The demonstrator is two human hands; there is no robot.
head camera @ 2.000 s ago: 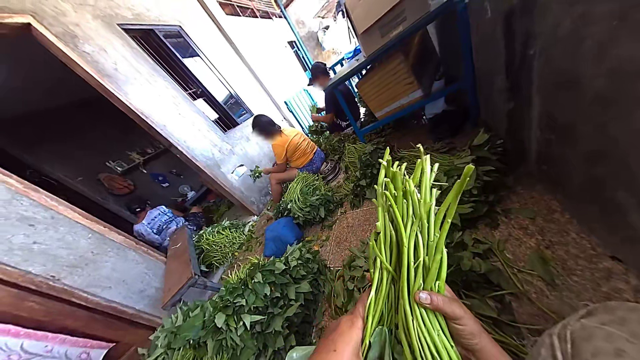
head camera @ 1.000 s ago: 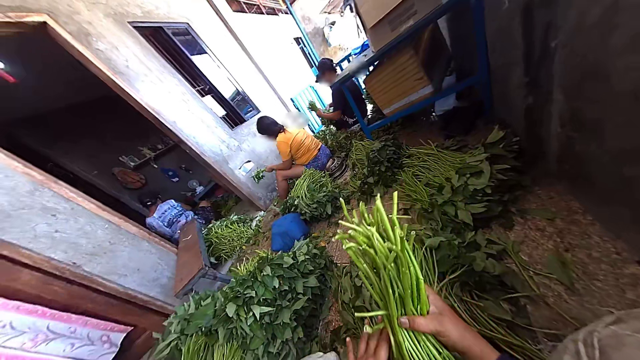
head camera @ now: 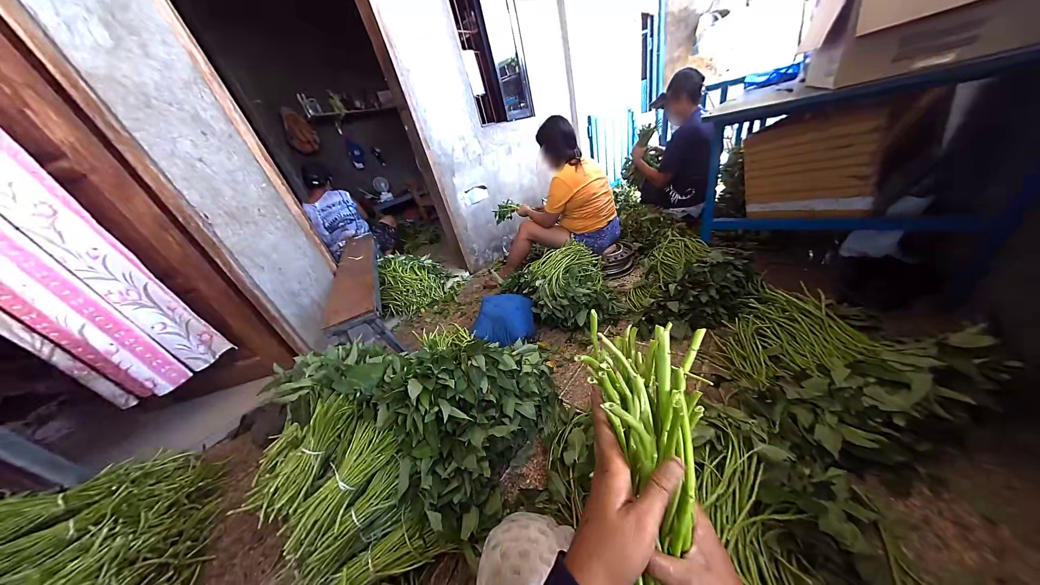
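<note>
A bunch of green leafy-vegetable stems point(head camera: 650, 406) stands upright between my hands, cut ends pointing up. My left hand point(head camera: 613, 504) wraps the bunch from the left, its thumb across the front of the stems. Lower down and to the right, my right hand point(head camera: 699, 552) is closed around the same bunch, partly hidden behind the left one. Tied bundles of the same stems point(head camera: 345, 479) lie to the left of my hands, with a leafy heap point(head camera: 471, 422) against them. Loose leafy stems point(head camera: 756, 504) spread on the right. The lower end of the held bunch is hidden.
A person in a yellow shirt point(head camera: 581, 195) sits ahead holding greens; another in dark clothes point(head camera: 682, 162) is behind. A third person point(head camera: 337, 219) sits by the doorway. A blue bag point(head camera: 504, 319), a wooden bench point(head camera: 353, 280) and a blue-framed table point(head camera: 861, 223) stand around the greens.
The view has turned left and levelled. My left hand has moved up around the stems from the bunch's lower left, and its thumb now lies across the front.
</note>
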